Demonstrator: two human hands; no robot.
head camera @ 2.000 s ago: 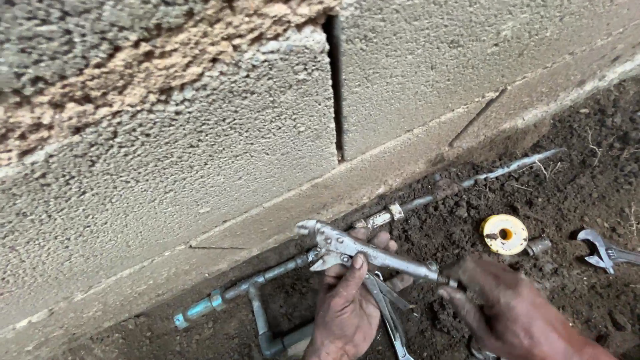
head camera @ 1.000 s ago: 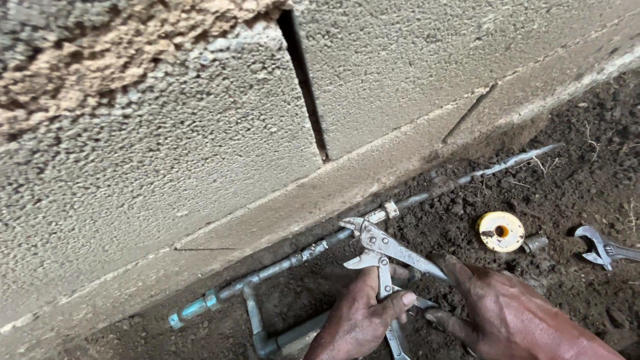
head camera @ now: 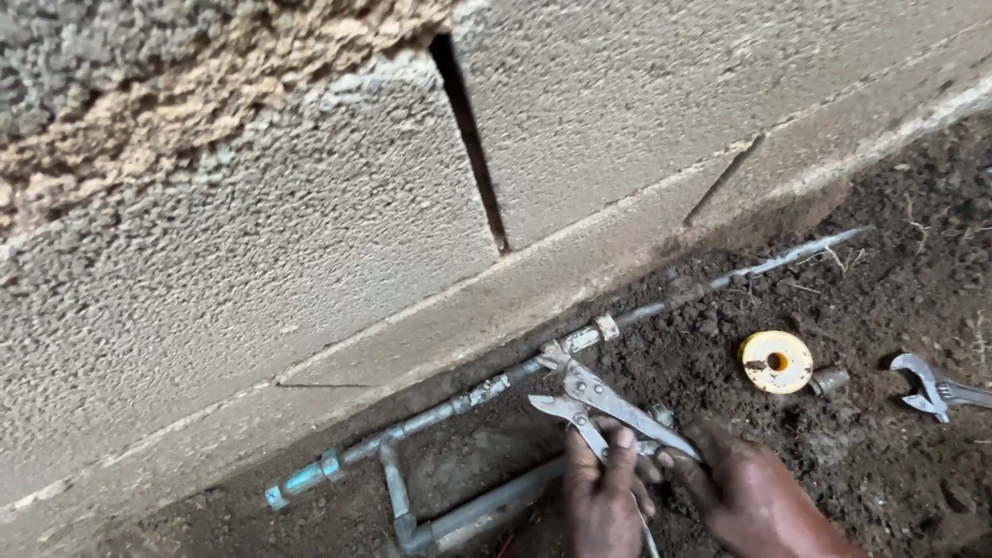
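Both hands are on a pair of locking pliers [head camera: 620,407] whose jaws are spread wide. My left hand [head camera: 608,492] grips the lower handle below the jaws, with the thumb along it. My right hand [head camera: 748,488] holds the rear end of the upper handle. The upper jaw lies over or close to the grey pipe [head camera: 418,422] beside its whitish fitting [head camera: 590,336]; whether they touch cannot be told. Part of the lower handle is hidden by the fingers.
A concrete block wall [head camera: 372,194] rises behind the pipe. A turquoise fitting [head camera: 306,477] ends the pipe, and a lower pipe branch [head camera: 496,504] runs under my hands. On the soil lie a yellow-white tape spool [head camera: 776,362], a small metal fitting [head camera: 829,380] and an adjustable wrench [head camera: 930,390].
The pliers' jaws have spread apart since two seconds ago. Both hands and the pliers have shifted down, and the right hand has moved from the adjusting-screw end onto the upper handle.
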